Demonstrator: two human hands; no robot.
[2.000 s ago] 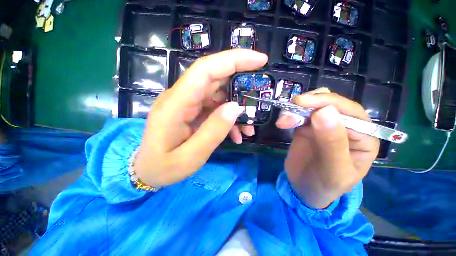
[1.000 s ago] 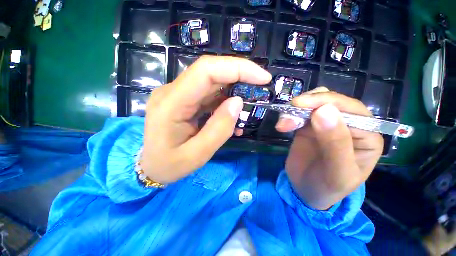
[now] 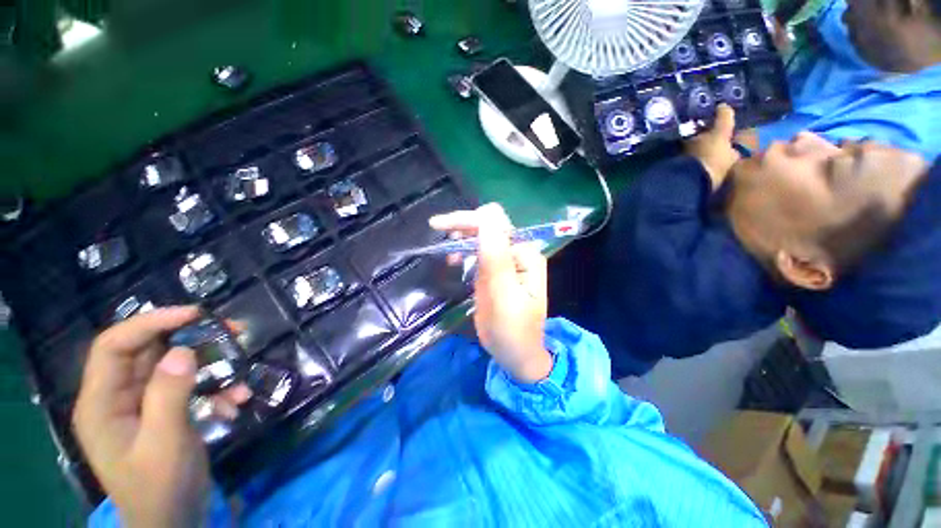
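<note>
My left hand (image 3: 144, 413) holds an open black watch housing (image 3: 209, 353) between thumb and fingers at the lower left, above the tray. Its insides are too blurred to make out well. My right hand (image 3: 506, 289) holds silver tweezers (image 3: 531, 235) over the tray's right edge. The tweezers point left, their red-marked blunt end is to the right, and their tip is away from the housing. The black blister tray (image 3: 387, 222) carries several open units in its pockets, one of them (image 3: 291, 231) near the middle.
A white desk fan (image 3: 609, 26) stands at the top. A smartphone (image 3: 526, 111) lies on a round white base with a cord. Loose units (image 3: 230, 76) lie on the green mat (image 3: 310, 36). Another person in dark clothing (image 3: 681, 258) is close on the right, a hand at a second black tray (image 3: 758, 93).
The view has swung right and tilted, bringing in the fan, phone and people. My right hand with the tweezers has moved away from the housing; my left hand still holds it.
</note>
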